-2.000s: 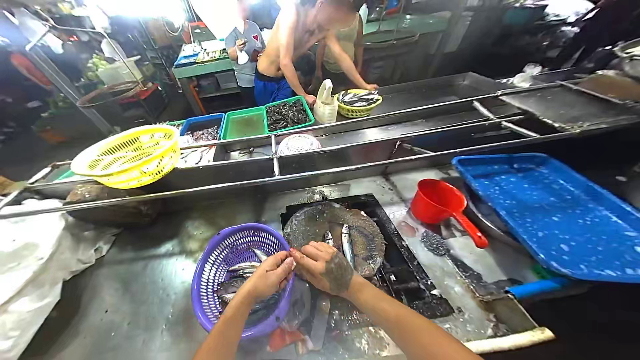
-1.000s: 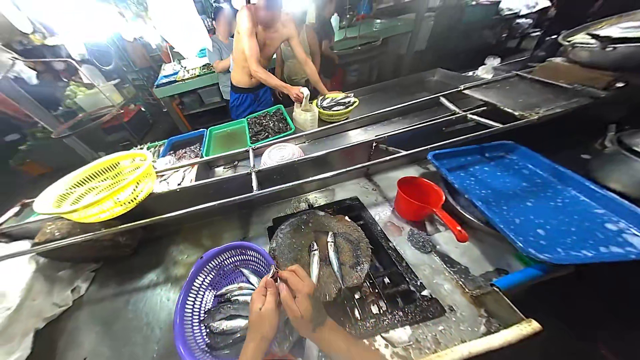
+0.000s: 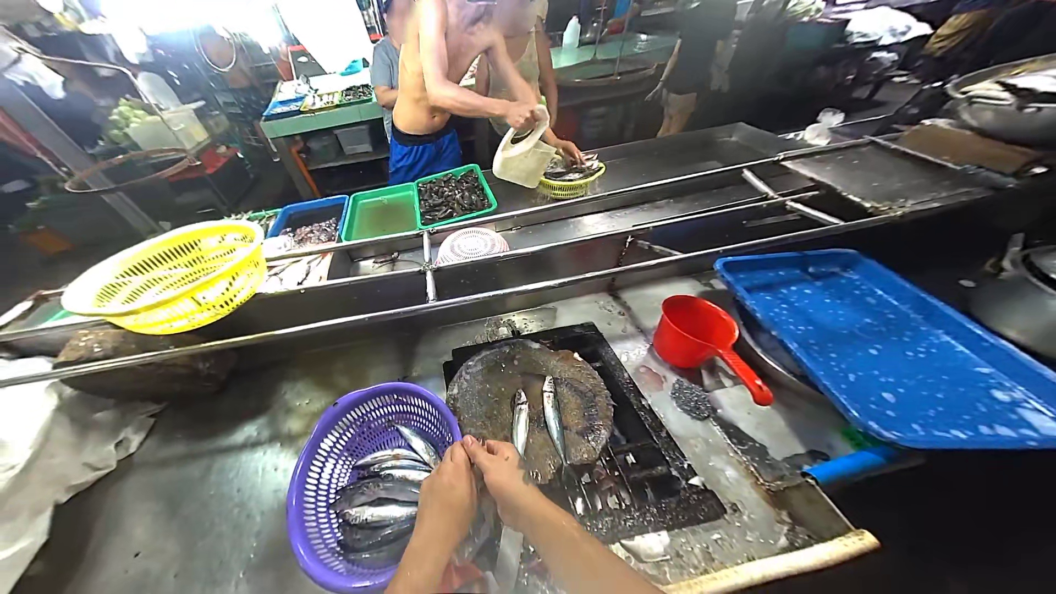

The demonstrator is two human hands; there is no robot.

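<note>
My left hand [image 3: 450, 495] and my right hand [image 3: 499, 474] meet at the fingertips, over the right rim of a purple plastic basket [image 3: 301, 487]. What lies between the fingers is too small or hidden to tell. Several silver fish [image 3: 379, 491] are in the basket. Just beyond my right hand, two more fish [image 3: 553, 417] lie apart on a round, worn chopping block [image 3: 487, 388], which sits on a black grate [image 3: 660, 487]. Below my hands a flat blade [image 3: 509, 557] is partly hidden by my forearms.
A red plastic dipper [image 3: 697, 330] and a large blue tray [image 3: 891, 338] are at the right. Yellow baskets [image 3: 181, 272] stand at the left by a metal trough edge [image 3: 346, 318]. Across it, a person [image 3: 437, 91] holds a white jug [image 3: 524, 157] over a basket of fish.
The person across the trough has lifted the white jug, which stood lower beside the small yellow basket before. My hands stay together near the purple basket's rim.
</note>
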